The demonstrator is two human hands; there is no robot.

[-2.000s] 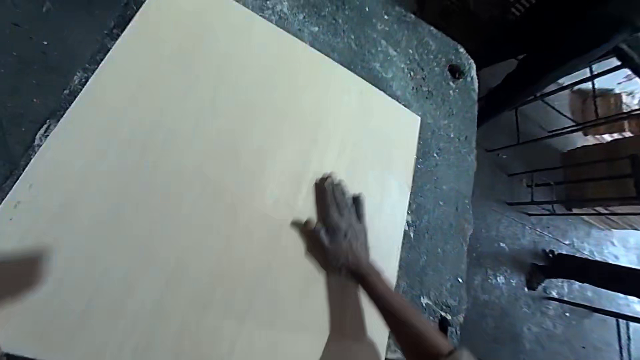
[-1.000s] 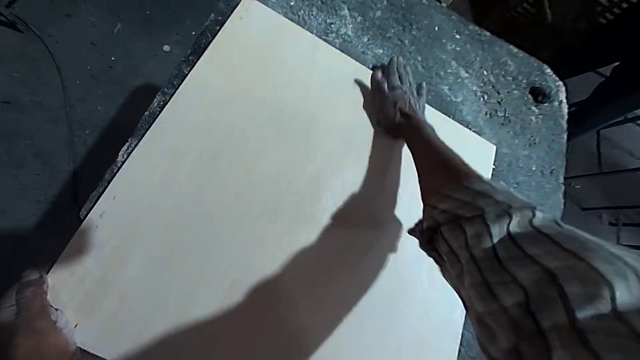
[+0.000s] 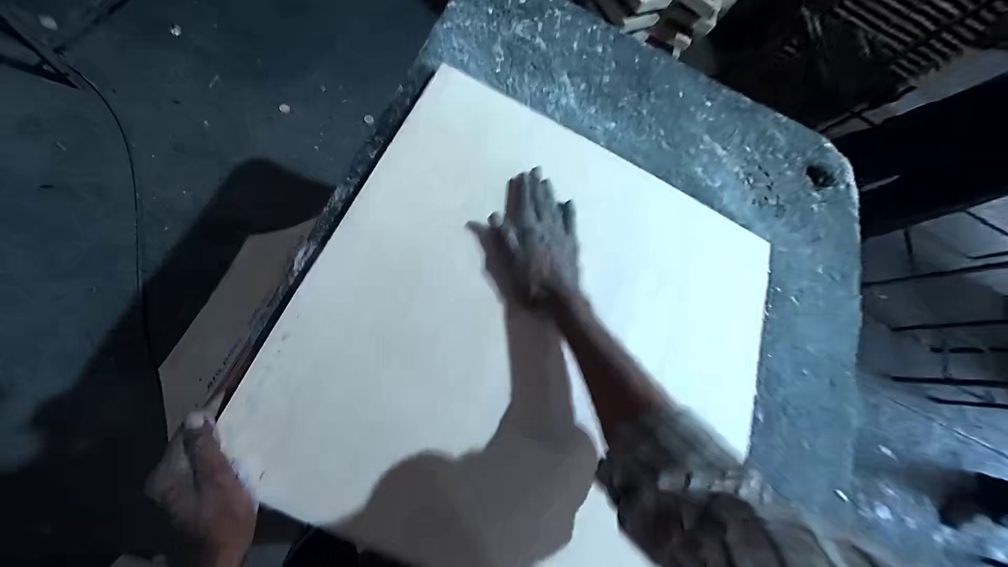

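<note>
A large pale flat board [image 3: 378, 315], smooth and rectangular, lies on a worn grey table [image 3: 630, 118]. Over the middle of the board is my right hand [image 3: 539, 236], fingers spread and palm down, with its shadow beside it. At the board's lower left corner my left hand [image 3: 209, 488] grips the edge, thumb uppermost. A second brown sheet [image 3: 228, 315] bearing some writing shows past the left edge of the table, lower than the pale board.
A dark floor [image 3: 71, 197] with a thin cable [image 3: 130, 173] lies to the left. Stacked wood pieces [image 3: 669, 20] are beyond the table's far edge. Metal racks [image 3: 945, 323] stand at the right. A blurred dark shape is at the lower right.
My right hand has moved from near the board's far edge back toward its middle. The brown sheet past the table's left edge has come into sight. The view has shifted.
</note>
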